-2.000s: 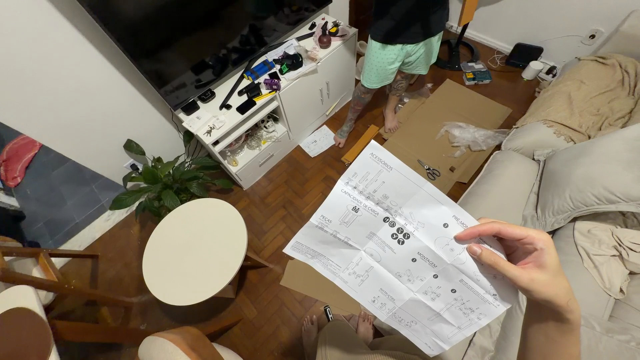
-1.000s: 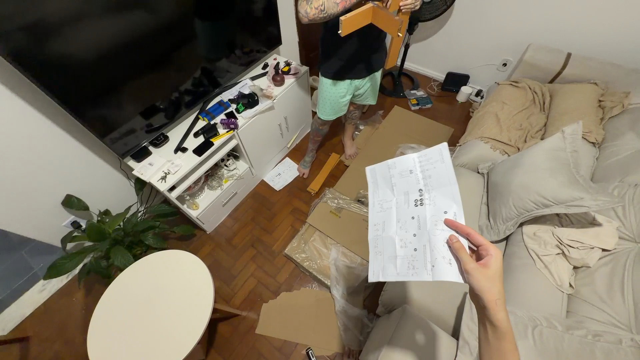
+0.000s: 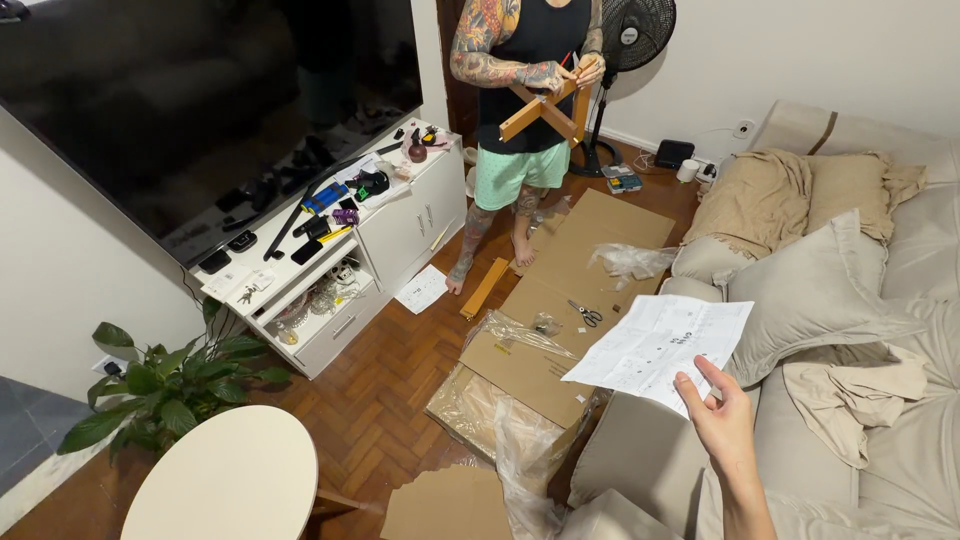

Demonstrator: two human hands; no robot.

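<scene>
My right hand (image 3: 716,412) pinches the lower right edge of a creased paper sheet (image 3: 664,349) printed with diagrams, holding it up in front of the sofa. My left hand is out of view. Beyond the sheet, a pair of scissors (image 3: 585,313) lies on flattened cardboard (image 3: 555,277) on the floor. At the top, another person (image 3: 532,82) with tattooed arms stands and holds a crossed wooden frame (image 3: 544,112) in both hands, with something red near the fingers. A wooden slat (image 3: 484,288) and a second printed sheet (image 3: 421,289) lie near that person's feet.
A white TV cabinet (image 3: 405,232) with tools and small items on top stands at the left. A round table (image 3: 225,480) and a potted plant (image 3: 165,382) are at the lower left. Plastic-wrapped cardboard (image 3: 517,375) crosses the floor; a beige sofa (image 3: 817,442) fills the right.
The view has swung upward, showing more of the other person. The printed sheet has moved away from the middle of the view and is now tilted flatter. The person's wooden frame has been turned.
</scene>
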